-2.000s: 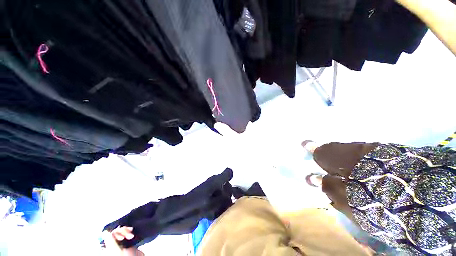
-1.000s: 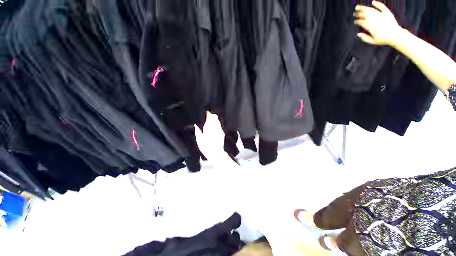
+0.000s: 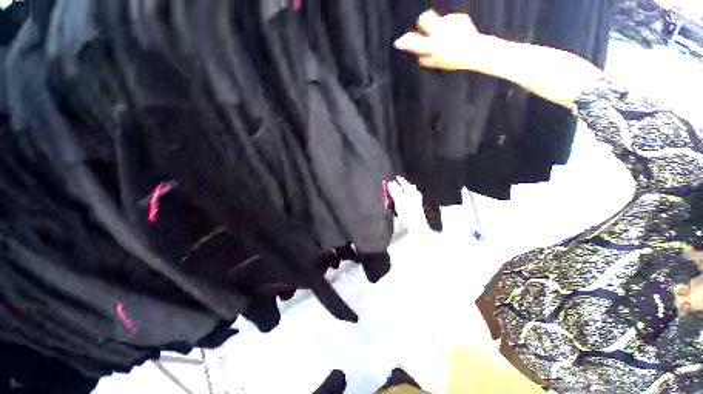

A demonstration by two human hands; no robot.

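Black garments (image 3: 193, 254) hang packed side by side across the left and middle. A greyer garment panel (image 3: 351, 165) stands out near the centre, with a pink thread marker (image 3: 386, 193) at its right edge. Another pink marker (image 3: 158, 201) is on a black garment to the left, and one (image 3: 126, 317) is lower. My right hand (image 3: 408, 202) is washed out by glare, at the lower right edge of the grey panel; its grip cannot be made out. My left hand is out of view. Part of a loose black garment (image 3: 333, 382) shows at the bottom edge.
Another person in a black-and-cream patterned top (image 3: 593, 300) stands close on the right. Their bare arm (image 3: 524, 65) reaches across to the hanging garments, with the hand (image 3: 435, 40) at the top. Metal rack legs (image 3: 202, 371) show below the garments on the pale floor.
The view has shifted. My right hand has moved from the dark garments to the grey panel's edge. The loose bundle is mostly out of frame. The other person's arm reaches further in.
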